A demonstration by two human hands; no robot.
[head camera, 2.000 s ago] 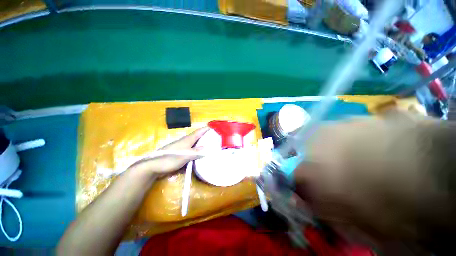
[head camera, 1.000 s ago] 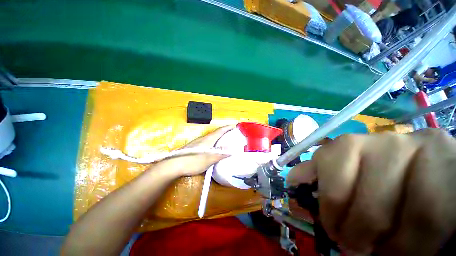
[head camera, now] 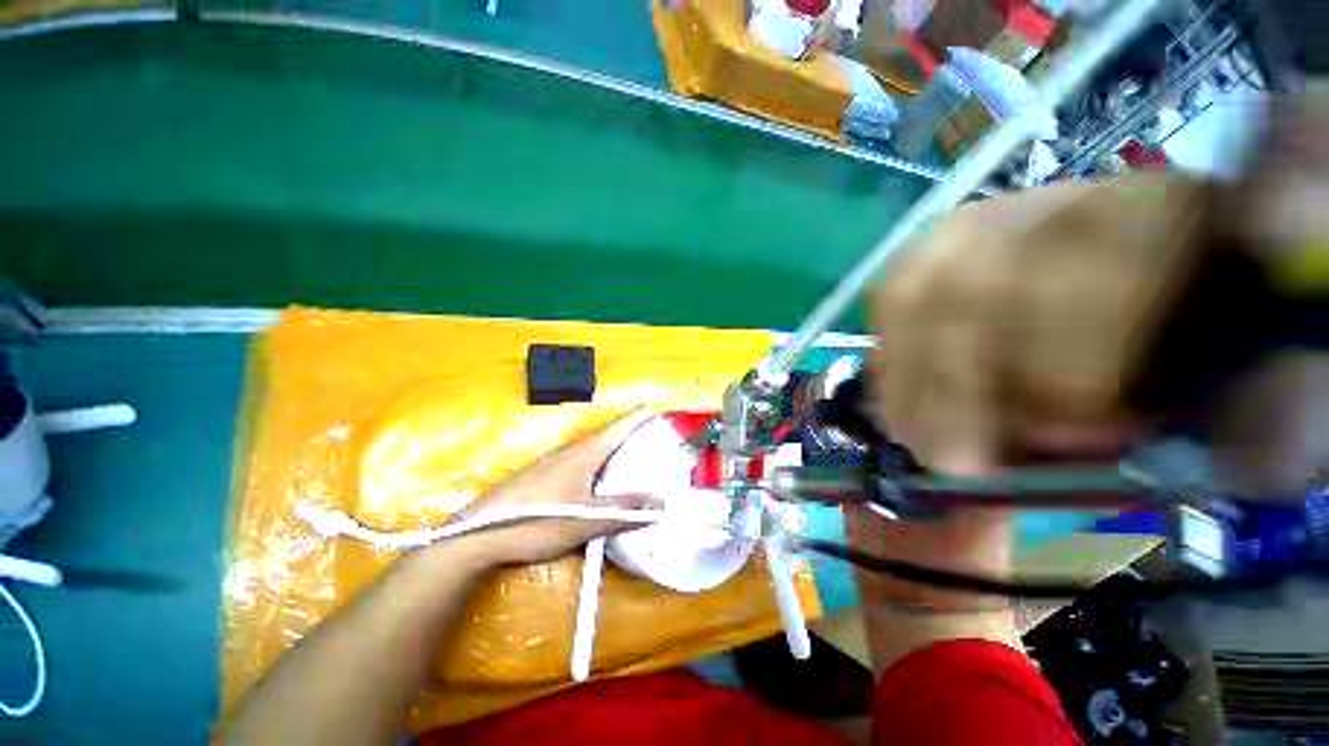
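A white round housing (head camera: 673, 551) with a red neck (head camera: 710, 468) lies on the orange-wrapped cradle (head camera: 314, 382). Two white antennas stick out toward me, and a white pigtail cable (head camera: 423, 535) runs left over my left wrist. My left hand (head camera: 561, 503) holds the housing from its left side. My right hand (head camera: 1006, 328), blurred, is closed around the power screwdriver, whose metal jaw tip (head camera: 749, 437) is over the red neck and partly hides it. A clear feed hose (head camera: 918, 219) runs up from the tip.
A black block (head camera: 561, 373) sits on the cradle behind the housing. A part-built white unit (head camera: 22, 459) is at the left edge. The green belt (head camera: 437, 175) crosses behind. A carton of black parts (head camera: 1115, 656) is at lower right. Boxes and bags lie beyond the belt.
My right hand has lifted and turned the screwdriver, bringing its tip from the housing's right side to over the red neck. My left hand still holds the housing. The camera view has shifted.
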